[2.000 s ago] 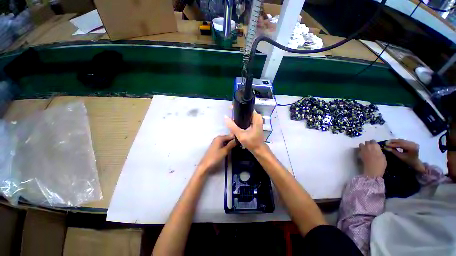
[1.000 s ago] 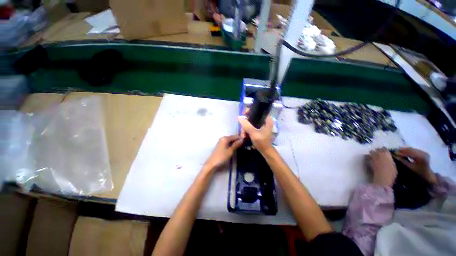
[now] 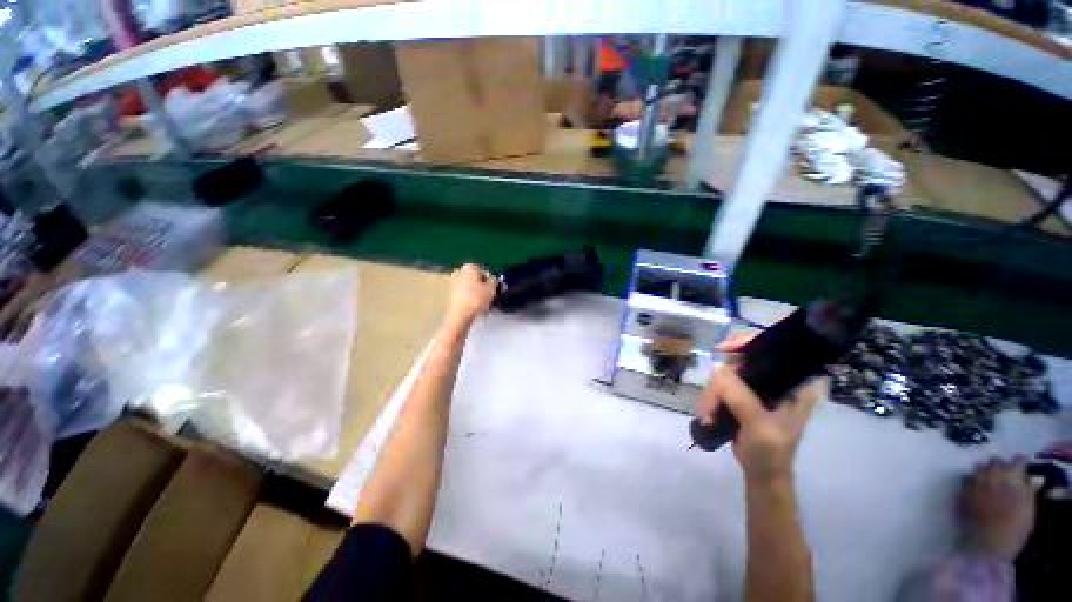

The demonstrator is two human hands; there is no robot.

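My right hand (image 3: pixel 762 426) is closed around the black electric screwdriver (image 3: pixel 785 356), tilted, its tip low and left above the white sheet. My left hand (image 3: pixel 473 291) reaches far out and grips the near-left end of the black device housing (image 3: pixel 550 279), at the sheet's back edge beside the green belt. The housing lies sideways and is slightly blurred. The blue-and-silver screw feeder (image 3: pixel 671 333) stands between the housing and the screwdriver.
The pile of small metal-and-black parts (image 3: pixel 940 379) lies right of the screwdriver. A neighbour's hand (image 3: pixel 999 506) is at the lower right. Dark housings (image 3: pixel 354 209) sit on the green belt (image 3: pixel 435 218). A clear plastic bag (image 3: pixel 276 353) lies on brown board at left.
The housing has moved from in front of me to the back left with my left hand. My right hand has moved right with the screwdriver, away from the housing. The view has turned left.
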